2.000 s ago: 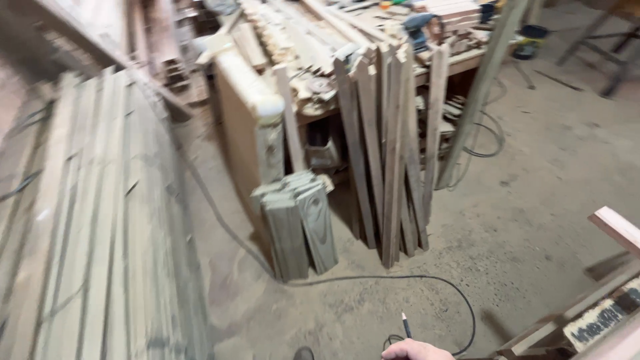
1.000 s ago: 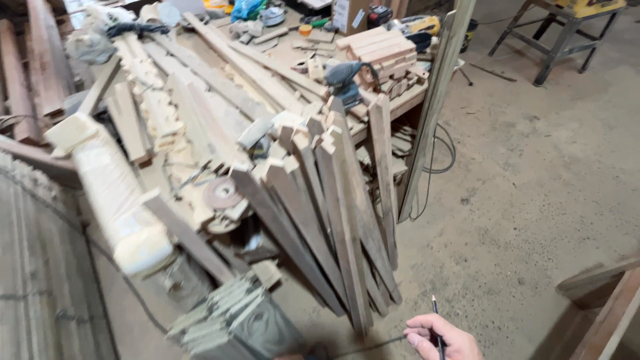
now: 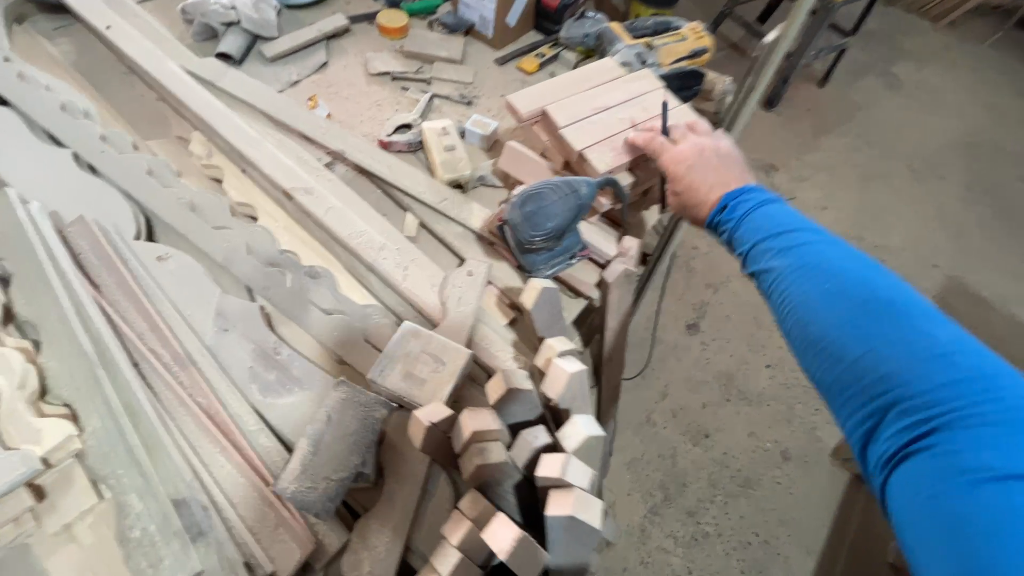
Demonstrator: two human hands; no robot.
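My right hand (image 3: 696,166), in a blue sleeve, reaches in from the right with a thin dark pencil (image 3: 664,152) held upright between its fingers. Its fingertips are at the right end of a stack of short planed wood boards (image 3: 612,116); whether they touch the boards I cannot tell. Just below and left of the hand sits a blue-grey electric sander (image 3: 548,220). Nearer to me, several upright wood strips with pointed ends (image 3: 520,448) lean together at the table's edge. My left hand is not in view.
Long boards (image 3: 280,184) and scalloped wood pieces (image 3: 192,232) cover the left. Behind lie a yellow power tool (image 3: 660,42), an orange-lidded round container (image 3: 392,23), a yellow utility knife (image 3: 540,58) and a cardboard box (image 3: 496,20). A cord (image 3: 660,320) hangs beside the table, above the concrete floor.
The view has swung in closer over the cluttered table. My right hand, low over the floor a second ago, has moved up to the board stack with the pencil still in it.
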